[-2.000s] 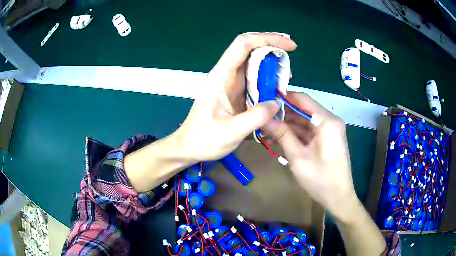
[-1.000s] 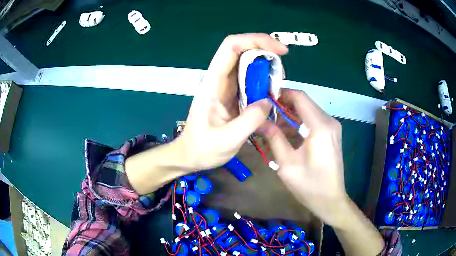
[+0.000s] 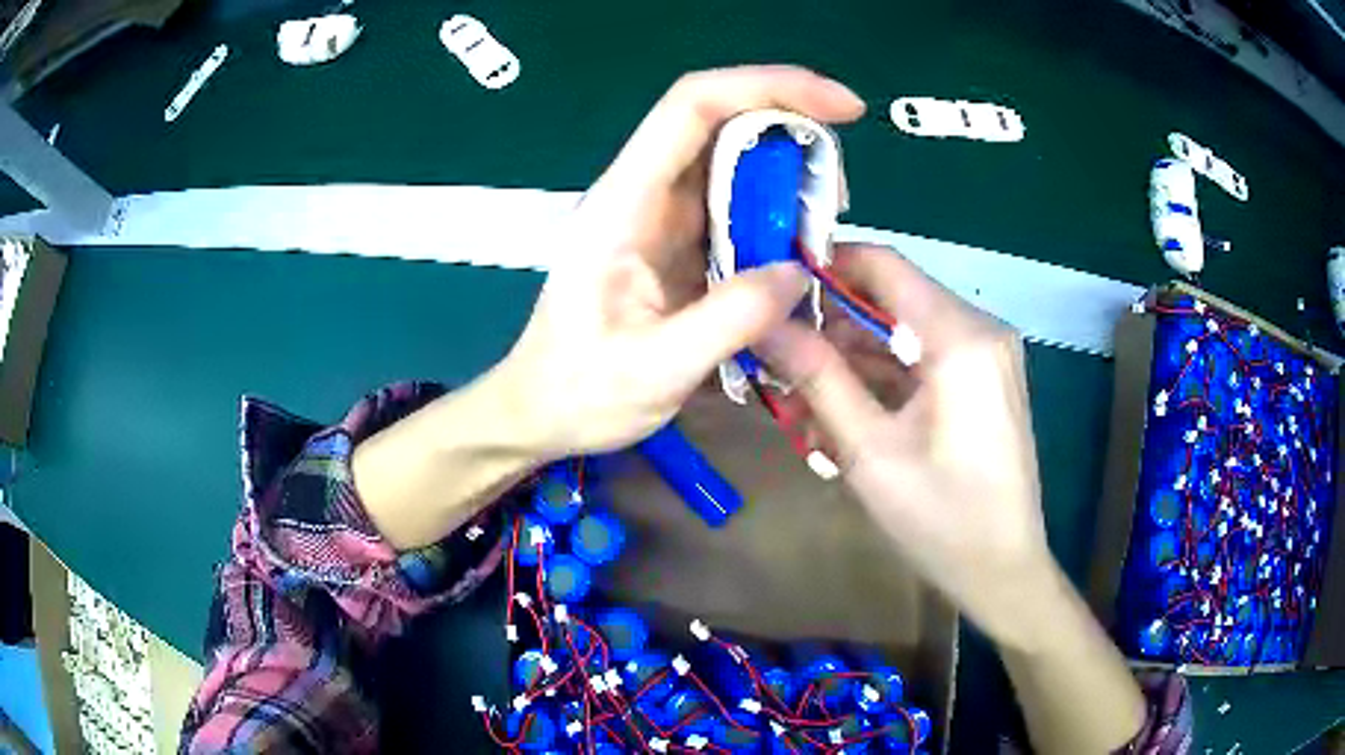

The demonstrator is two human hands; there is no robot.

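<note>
My left hand (image 3: 634, 325) is wrapped around the white housing shell (image 3: 823, 177), its thumb pressing on the blue battery cell (image 3: 767, 199) inside. My right hand (image 3: 929, 428) is at the shell's lower right, its fingers at the leads. A lead with a white connector (image 3: 904, 344) crosses the right fingers. A red lead with another white connector (image 3: 822, 463) hangs below. The shell's lower end is partly hidden by the fingers. The open battery carton (image 3: 826, 568) lies below, with a loose blue cell (image 3: 693, 479) and many wired cells (image 3: 634, 686).
A full battery carton (image 3: 1239, 487) stands at right. Beyond the white rail (image 3: 339, 224), the green belt carries flat cover plates (image 3: 959, 120) and white housings (image 3: 1176, 214). A carton of white parts (image 3: 111, 664) is at lower left; another carton (image 3: 30, 347) is at the left edge.
Belt parts have moved to the right, and a cover plate has come out from behind my left hand. Both hands keep hold at the shell, which has shifted slightly.
</note>
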